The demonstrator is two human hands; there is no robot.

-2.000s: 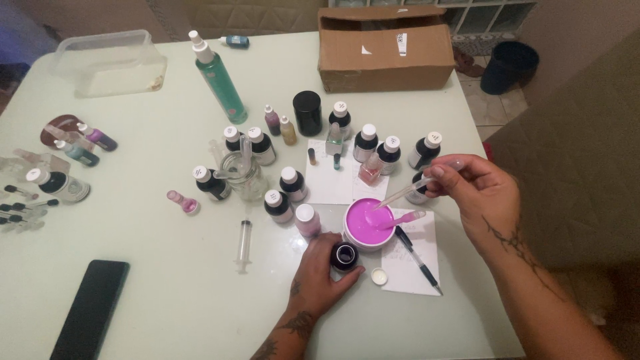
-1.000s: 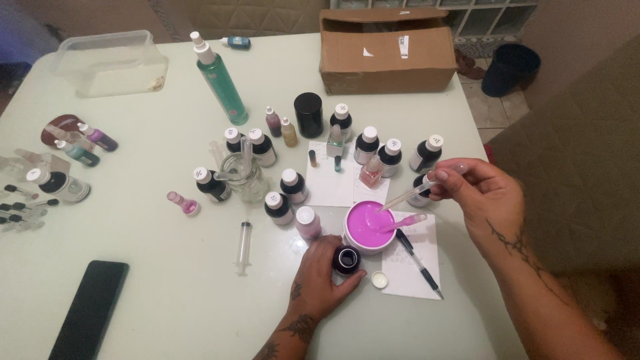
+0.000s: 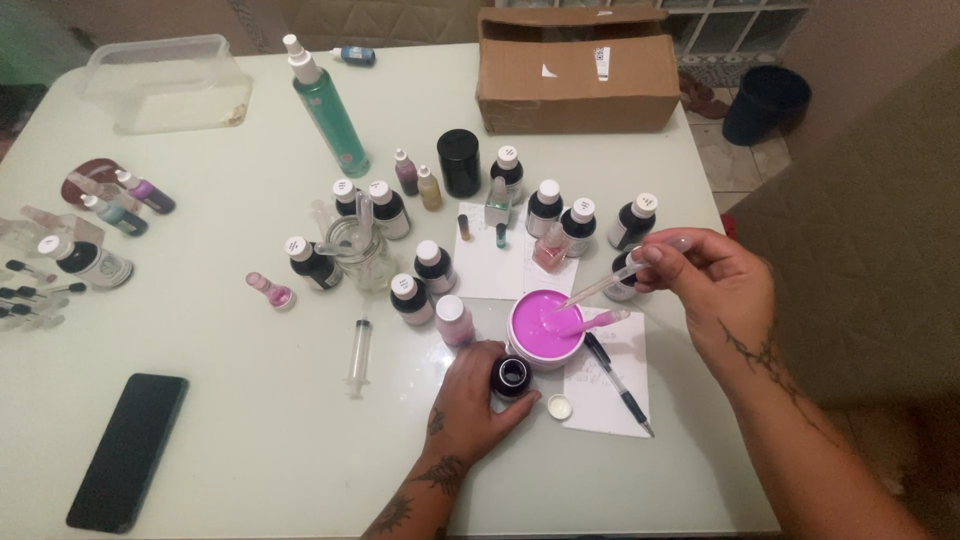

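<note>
My left hand (image 3: 476,401) is wrapped around an uncapped dark bottle (image 3: 511,377) standing on the table. Between the fingertips of my right hand (image 3: 697,277) is a clear plastic transfer pipette (image 3: 600,287), its tip over the bright pink-purple liquid in a white tub (image 3: 546,326). A pink-coated stick or spatula (image 3: 600,321) leans in the tub, its end past the rim. A small white cap (image 3: 559,406) lies near my left thumb. Right of the tub, a pen (image 3: 619,384) rests on a written paper (image 3: 607,405). A pink bottle with a pale cap (image 3: 454,321) stands left of the tub.
Several dark bottles with white caps (image 3: 433,266) surround a glass jar holding pipettes (image 3: 367,259). A syringe (image 3: 360,356) and a smartphone (image 3: 127,450) lie left. Farther back are a green spray bottle (image 3: 330,116), a black cylindrical container (image 3: 459,163), a cardboard box (image 3: 577,97) and a plastic tub (image 3: 172,90).
</note>
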